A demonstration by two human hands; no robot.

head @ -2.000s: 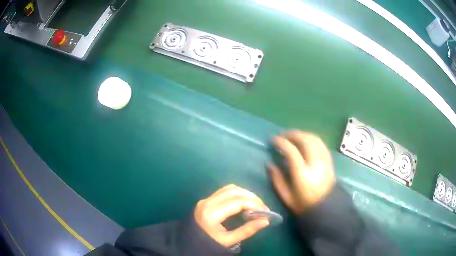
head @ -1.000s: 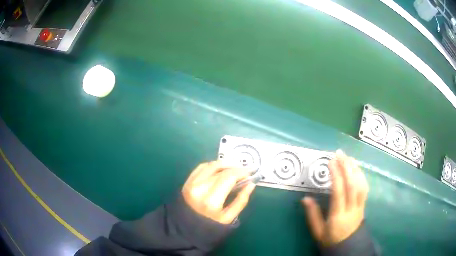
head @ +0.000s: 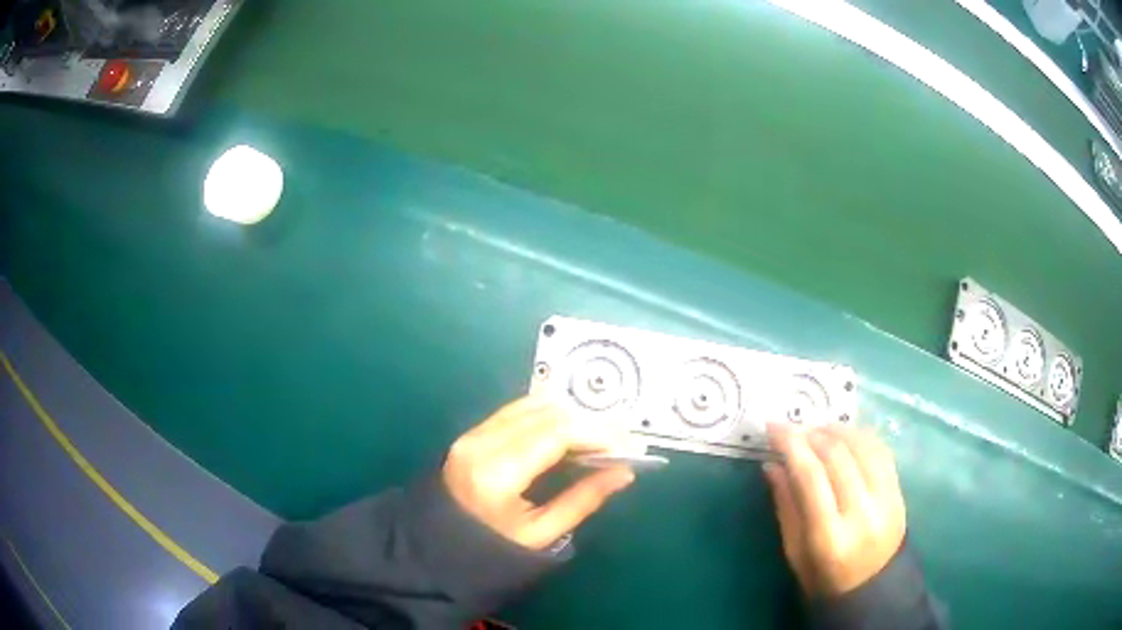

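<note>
A silver three-ring plate (head: pixel 662 391) lies on the dark-green bench in front of me, its three ringed recesses facing up. My left hand (head: pixel 532 474) is at the plate's lower left edge and pinches a thin disc (head: pixel 621 459), seen edge-on, between thumb and fingers. My right hand (head: pixel 840 502) is at the plate's lower right end, its fingertips on the edge below the right recess. Whether its fingers grip the plate or hold something small is hidden.
A white round puck (head: pixel 242 185) sits on the bench at left. A machine corner with a red button (head: pixel 115 78) is at the upper left. Another three-ring plate (head: pixel 1016 351) lies on the green belt at right, with part of one more at the right edge.
A plate from the belt has come onto the bench between my hands. Since one second ago my right hand has moved down to its lower edge. The belt plate at right has shifted right.
</note>
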